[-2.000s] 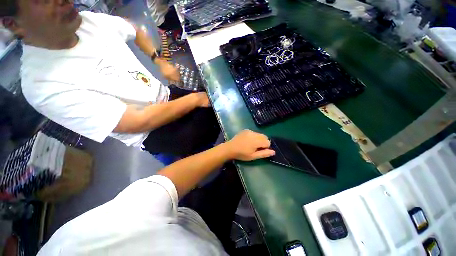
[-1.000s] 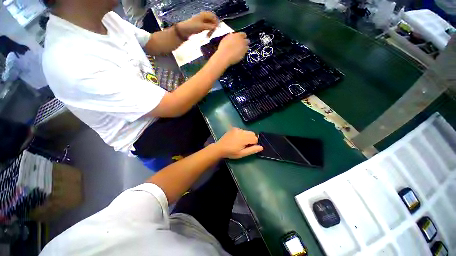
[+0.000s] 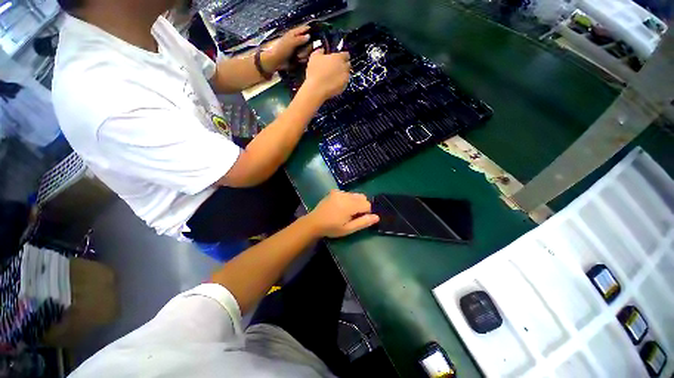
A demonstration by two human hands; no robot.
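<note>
My left hand (image 3: pixel 344 214) is at the left end of a black glossy smartphone (image 3: pixel 429 218) on the green bench. Its fingers are curled and the thumb lies at the phone's edge; the fingertips are partly hidden. My right hand is out of the picture. A white foam tray (image 3: pixel 543 258) is at the right. It holds a closed black unit (image 3: pixel 480 311) near its left corner and several open watch housings (image 3: pixel 604 283) with silver and yellow inside. Another open housing (image 3: pixel 437 362) lies left of the tray, cut by the lower edge.
A co-worker in a white shirt (image 3: pixel 148 118) sits at the left, both hands over the black blister tray (image 3: pixel 399 111), which carries thin white loops. A grey metal post (image 3: pixel 584 159) crosses at the right. Tan tape (image 3: pixel 484 170) lies on the green bench (image 3: pixel 392 295).
The view has shifted, so the bench things appear further left. The co-worker's hands have moved up from the lap to over the black tray. My left hand stays by the phone.
</note>
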